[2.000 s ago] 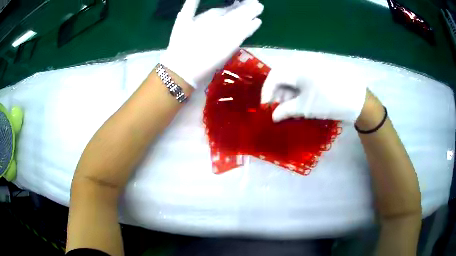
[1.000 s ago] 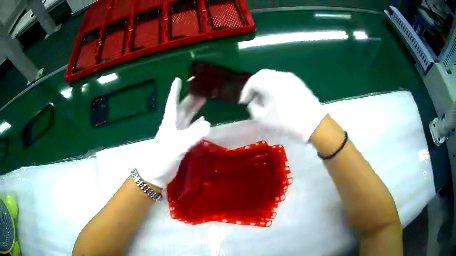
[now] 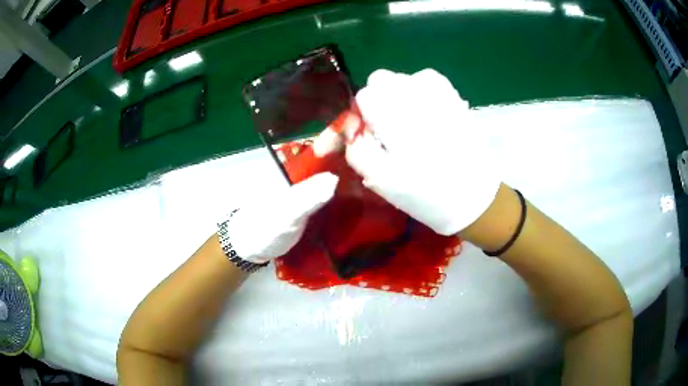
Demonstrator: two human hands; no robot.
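A black phone middle frame [image 3: 296, 96] is tilted above the film stack, its solid dark end away from me over the green surface. My left hand [image 3: 281, 215], in a white glove, holds the frame along its left side. My right hand [image 3: 422, 143], gloved, pinches a red film piece [image 3: 351, 125] over the frame's opening; how far it touches the frame is hidden by the fingers. The red film stack [image 3: 430, 270] lies below the frame on the white sheet, partly covered by both hands.
Bare black frames [image 3: 163, 113] lie in a row on the green surface [image 3: 520, 56] at left. A red parts tray [image 3: 219, 21] stands at the far side. A lime-green fan [image 3: 16, 305] is at the left edge. The white sheet [image 3: 483, 332] spans the near side.
The frame has come nearer to me, over the stack, and is now held by my left hand. My right hand now pinches red film at it. The view has shifted.
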